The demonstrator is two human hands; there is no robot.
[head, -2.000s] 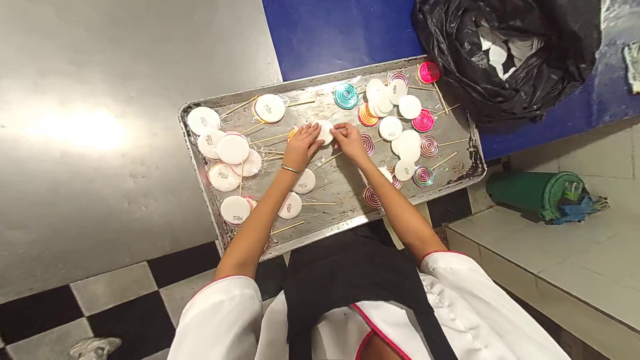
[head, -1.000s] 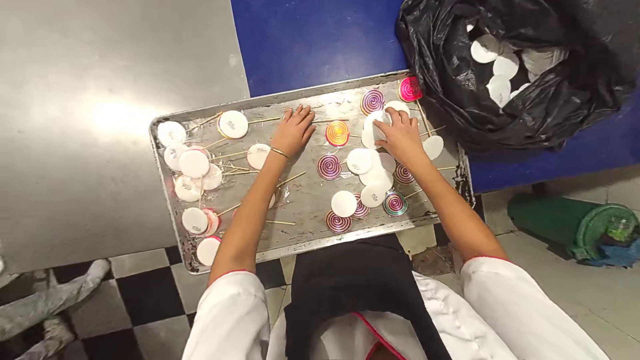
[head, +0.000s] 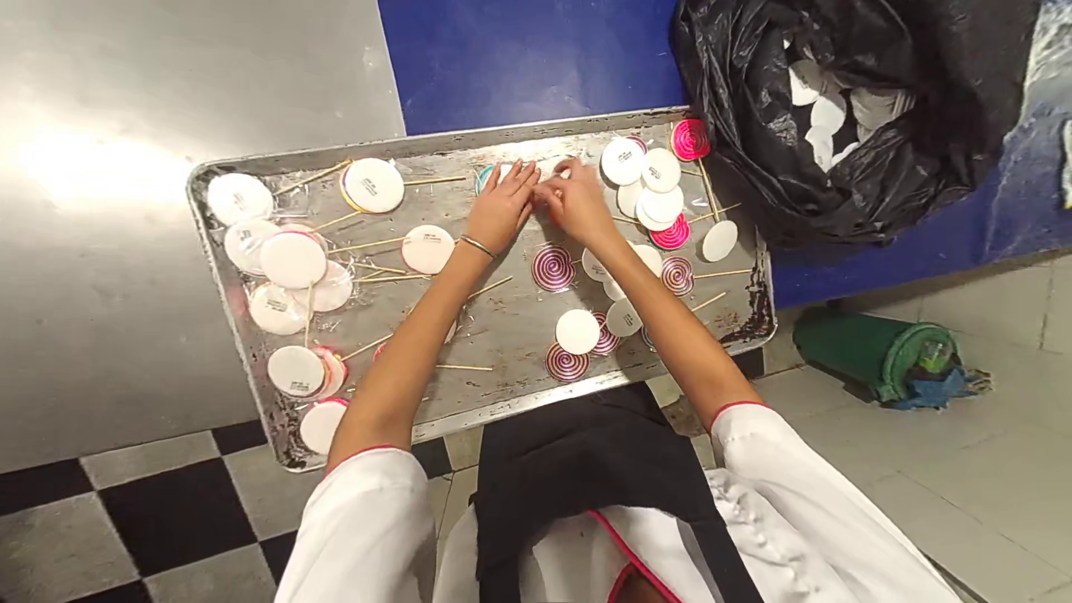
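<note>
My left hand [head: 505,203] rests at the top middle of a worn metal baking tray [head: 477,410], over a lollipop whose teal edge [head: 483,178] shows beside the fingers. My right hand [head: 574,197] is next to it, blurred, fingers bent around something whitish that I cannot make out. Spiral lollipops on wooden sticks lie about the tray: a purple one [head: 554,268] below my hands and a pink one [head: 690,140] in the top right corner. White printed discs cover many others, such as one at the left [head: 293,259] and one at the lower middle [head: 578,332].
A black plastic bag [head: 737,167] holding white discs stands against the tray's right corner, on a blue surface [head: 536,63]. A bare metal surface [head: 100,335] lies to the left. On the lower right, a green bin [head: 863,352] lies on its side on pale tiles.
My right hand has moved from the white discs at the tray's right to its top middle, beside my left hand. The orange lollipop seen between my hands a second ago is no longer in view.
</note>
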